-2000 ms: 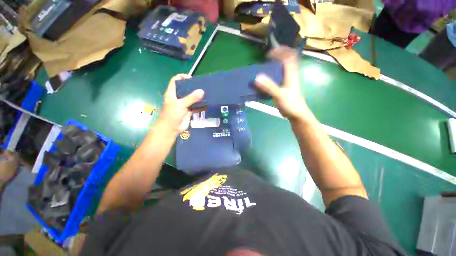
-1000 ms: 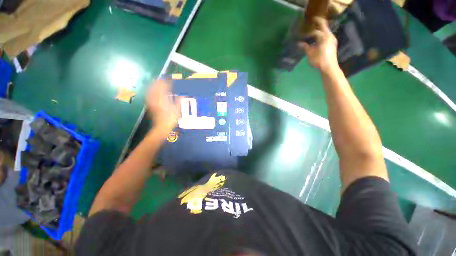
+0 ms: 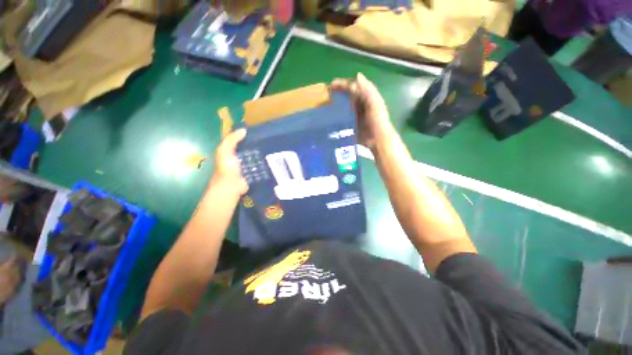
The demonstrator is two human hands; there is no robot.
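A navy printed carton (image 3: 305, 166) with a white product picture is held upright in front of my body. A brown flap (image 3: 285, 104) sticks out along its top edge. My left hand (image 3: 231, 163) grips its left side. My right hand (image 3: 367, 111) grips its upper right corner. Its lower edge is close to my shirt; whether more cartons lie under it I cannot tell. Two erected cartons stand on the belt at the upper right, one edge-on (image 3: 454, 90) and one showing its picture (image 3: 523, 90).
Flat cartons (image 3: 225, 41) lie in a stack at the upper left. A blue crate (image 3: 128, 267) of dark grey parts is at lower left. Brown kraft paper (image 3: 423, 31) lies at the far side. A grey box (image 3: 608, 301) is at lower right. Another person's hand (image 3: 10, 274) shows at far left.
My right hand has let go of the carton at the upper right and moved back to the centre. Both hands now hold a printed carton, raised near my body. The view has shifted.
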